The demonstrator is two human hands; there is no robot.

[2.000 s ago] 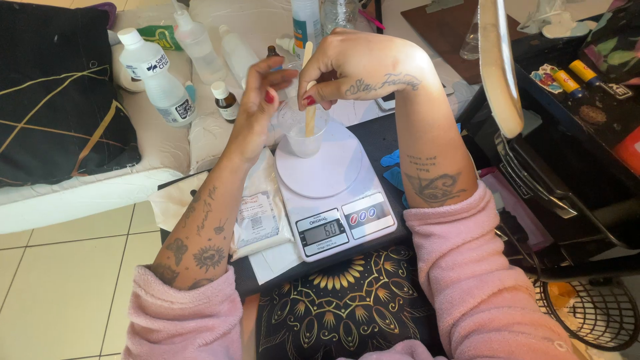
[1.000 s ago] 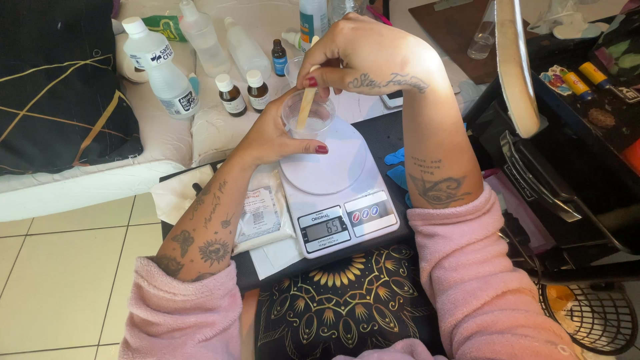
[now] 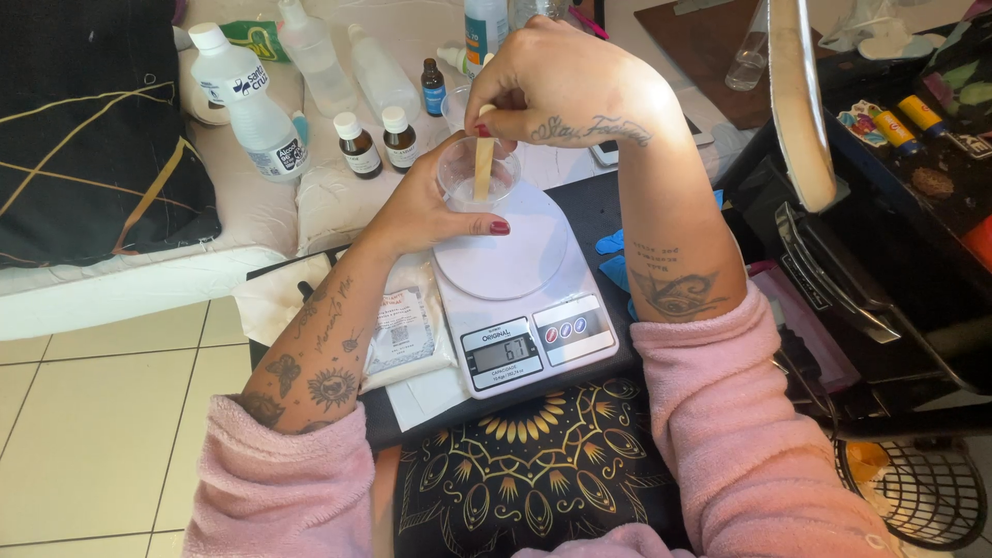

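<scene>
My left hand [image 3: 434,201] is wrapped around a clear plastic cup [image 3: 457,186], its thumb along the near side. The cup is tilted above the far part of a white digital kitchen scale [image 3: 508,256], whose display is lit. From above, my right hand [image 3: 535,93] pinches a flat wooden stick [image 3: 483,167] that dips into the cup. Whatever lies at the cup's bottom is hard to make out. A second clear cup [image 3: 457,105] stands behind, partly hidden by my right hand.
Amber bottles with white caps [image 3: 359,147], a blue-labelled dropper bottle [image 3: 433,89], an alcohol bottle [image 3: 248,101] and other plastic bottles stand at the back left. A white powder bag [image 3: 411,318] lies left of the scale, blue gloves [image 3: 616,267] right. A wire basket [image 3: 914,496] is at lower right.
Two seconds ago the cup was over the scale's plate with my left fingers raised beside it; now my left hand grips it. Both amber bottles have come into full view.
</scene>
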